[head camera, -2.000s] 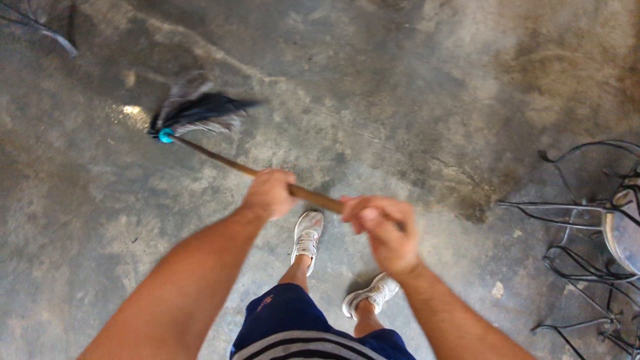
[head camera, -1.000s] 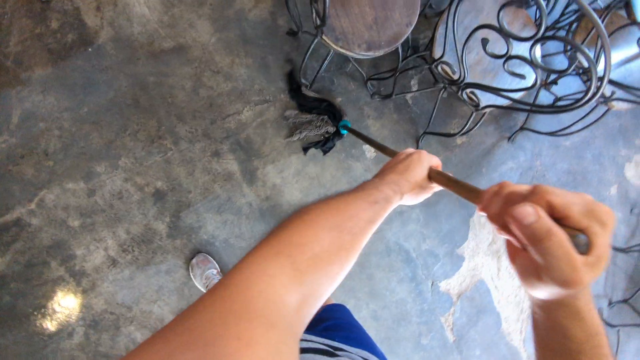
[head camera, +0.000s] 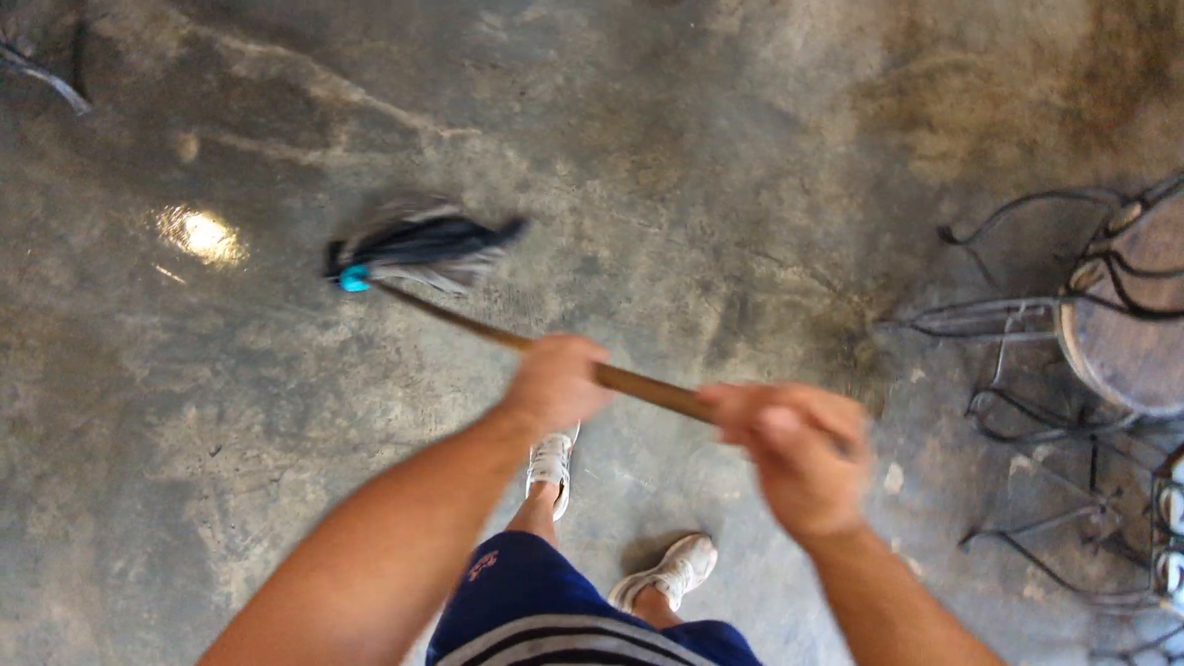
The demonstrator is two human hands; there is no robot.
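Note:
A mop's wooden handle (head camera: 652, 388) slants across the middle of the view, gripped by both hands. My left hand (head camera: 561, 379) is closed around it partway down, nearer the mop head. Near the handle's upper end, my right hand (head camera: 795, 444) is wrapped around it, slightly blurred. A turquoise collar (head camera: 353, 277) joins the handle to a head of black and grey strands (head camera: 430, 245), which trail to the right over the concrete floor (head camera: 666, 213).
Wrought-iron chairs with curled black legs stand at the right, one with a round wooden seat (head camera: 1124, 342). A metal leg (head camera: 46, 79) shows at the upper left. My white shoes (head camera: 680, 569) are on the floor below the handle.
The mop head was beside the iron chairs one second ago and is now over floor away from them. Both hands have kept hold of the handle. The view has shifted strongly.

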